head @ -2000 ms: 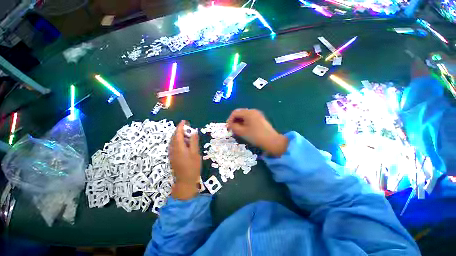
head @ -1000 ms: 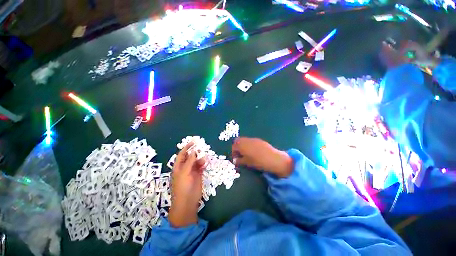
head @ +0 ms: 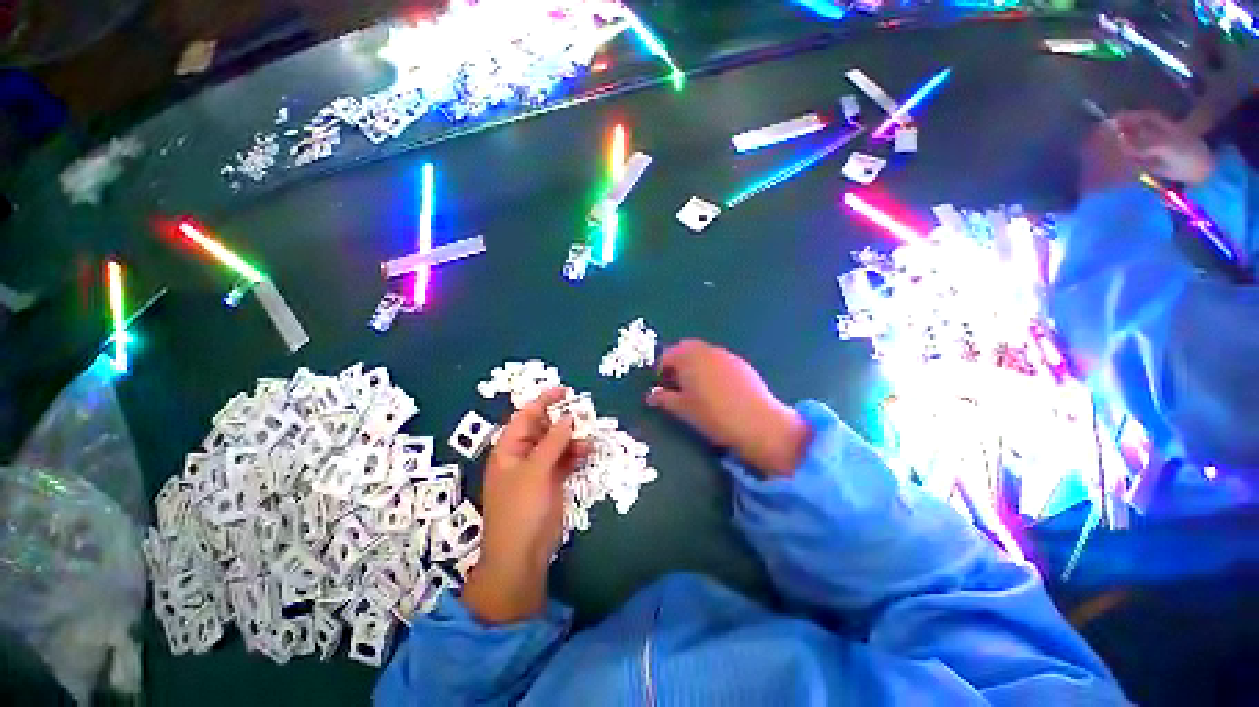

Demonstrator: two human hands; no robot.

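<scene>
A big heap of white square plates [head: 304, 518] lies on the dark green table at the left. My left hand [head: 532, 483] is right of it, holding a small white plate [head: 569, 405] in its fingertips above a pile of small white inserts [head: 615, 470]. My right hand [head: 725, 401] is to the right with thumb and forefinger close together; whether a tiny part is between them cannot be told. A smaller insert pile [head: 631, 348] lies by its fingertips. A single plate [head: 471, 434] lies between the heap and my left hand.
Lit sticks crossed with unlit strips [head: 436, 256] lie beyond my hands. A dazzling heap of lit assemblies [head: 987, 373] is at right, beside another worker's blue sleeve [head: 1125, 276]. A clear plastic bag [head: 69, 511] is far left. Another bright heap [head: 497, 55] lies at the back.
A white plate now shows clearly in my left fingertips. My right hand has moved slightly up towards the small insert pile. The neighbouring worker's hand has come into clearer view.
</scene>
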